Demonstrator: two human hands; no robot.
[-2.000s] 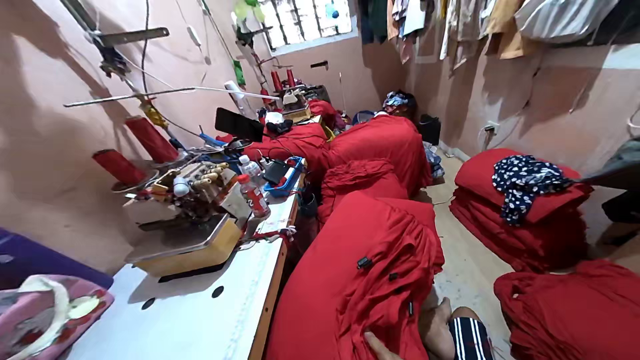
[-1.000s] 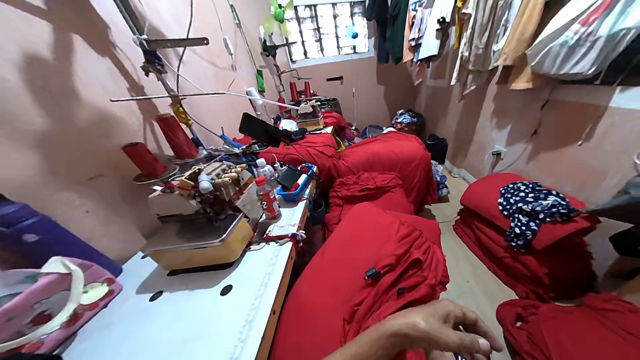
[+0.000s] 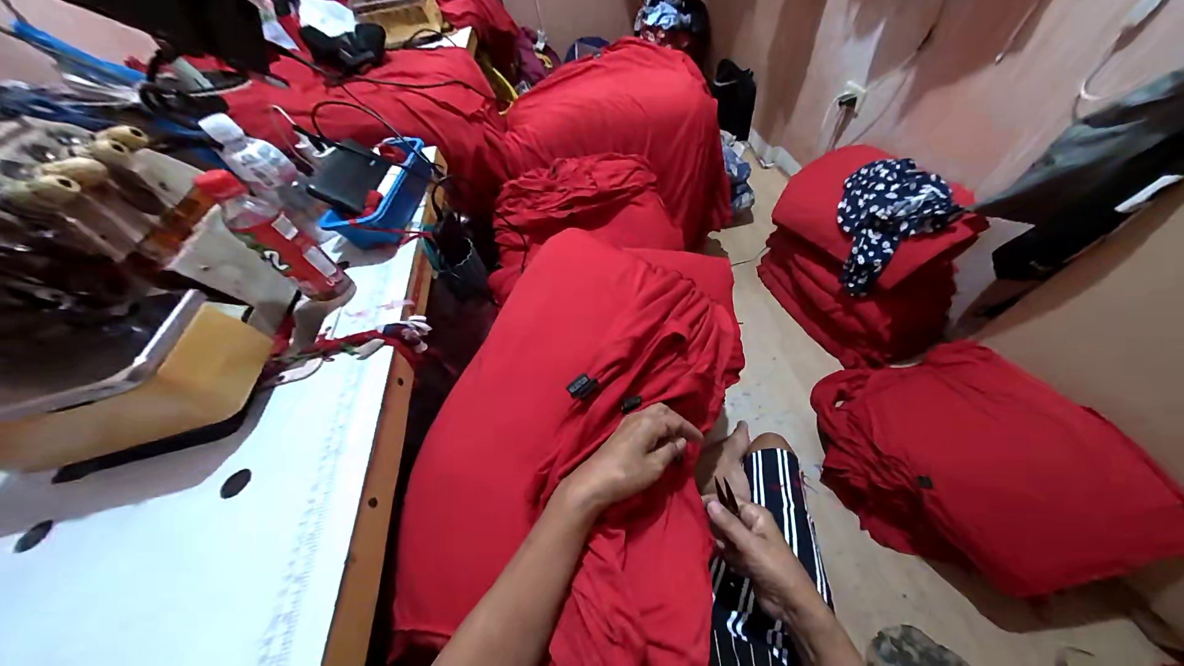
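A long stack of red fabric garments (image 3: 518,398) lies in front of me, with small black labels (image 3: 582,386) showing on it. My left hand (image 3: 638,453) rests on the stack's right side, just below a label, its fingers bent at the cloth; whether they pinch it I cannot tell. To its right, over my striped shorts (image 3: 777,490), my right hand (image 3: 754,546) holds small dark thread snips (image 3: 727,497) with the pointed blades upward.
On the left stands a white sewing table (image 3: 213,555) with an overlock machine (image 3: 120,370), a red-capped bottle (image 3: 277,240) and a blue basket (image 3: 388,208). More red piles (image 3: 610,129) lie beyond. Folded red stacks (image 3: 999,462) sit on the floor at right, one under a dotted cloth (image 3: 893,217).
The view has tilted down towards the stack. A hand that reached out over the stack's near right edge one second ago is no longer there; now both hands show, one with snips.
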